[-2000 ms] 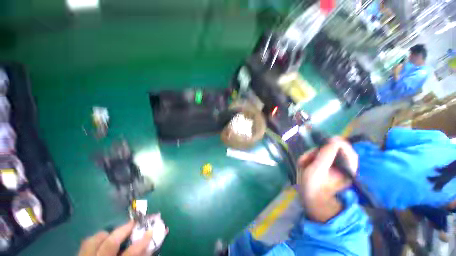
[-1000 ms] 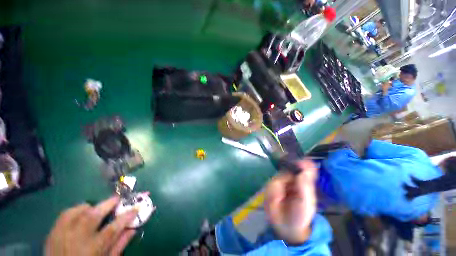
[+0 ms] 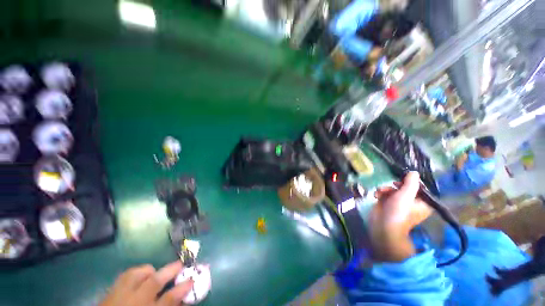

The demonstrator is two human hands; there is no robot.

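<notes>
My left hand (image 3: 146, 287) holds a round white watch case (image 3: 196, 283) between thumb and fingers at the bottom of the view. A small white-and-gold battery piece (image 3: 190, 247) sticks up at the case's upper edge. A black holding fixture (image 3: 182, 205) with a round middle lies just above it on the green mat. My right hand (image 3: 394, 218) is raised at the right, closed around a dark handle with a black cable, which looks like the soldering iron (image 3: 423, 190). Its tip cannot be made out.
A black tray (image 3: 98, 173) of round cases lies left. A small white-and-gold part (image 3: 171, 149) lies above the fixture. A black box (image 3: 263, 164), brown pot (image 3: 293, 192) and yellow scrap (image 3: 261, 225) are centre. Blue-clad people (image 3: 475, 170) are at the right and top.
The camera view has shifted, so more of the tray shows at left. My left hand still holds the case near the fixture. My right hand appears farther right and higher, with the cable now visible.
</notes>
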